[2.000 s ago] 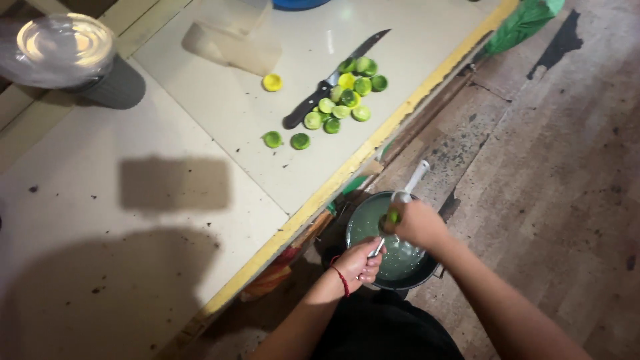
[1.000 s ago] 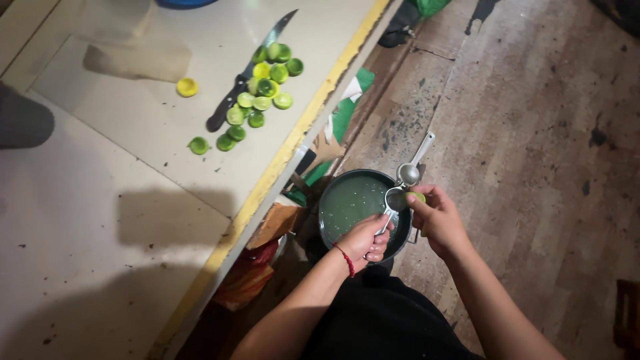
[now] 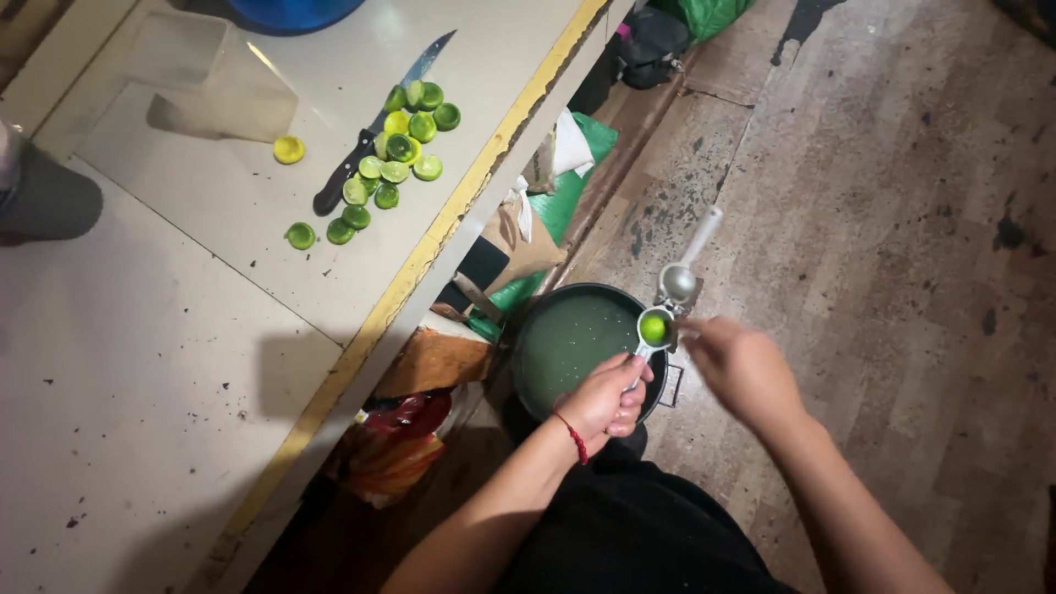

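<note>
My left hand, with a red cord bracelet at its wrist, grips one handle of a metal citrus squeezer. The squeezer is unfolded, its other handle pointing away from me. A green lime half sits in its near cup, over the right rim of a dark pot of cloudy liquid. Just right of that cup is my right hand, blurred, its fingers partly hidden; whether it holds anything cannot be told. Lime halves lie on the counter beside and against a black-handled knife.
The counter has a worn yellow edge. On it stand a translucent plastic container, a blue vessel and a grey container. Bags are stowed beneath the counter, left of the pot, which rests low by my legs.
At 2.0 s ago both hands were close together over the pot. A second ago my right hand held a lime piece by the unfolded squeezer; now a lime half lies in the cup.
</note>
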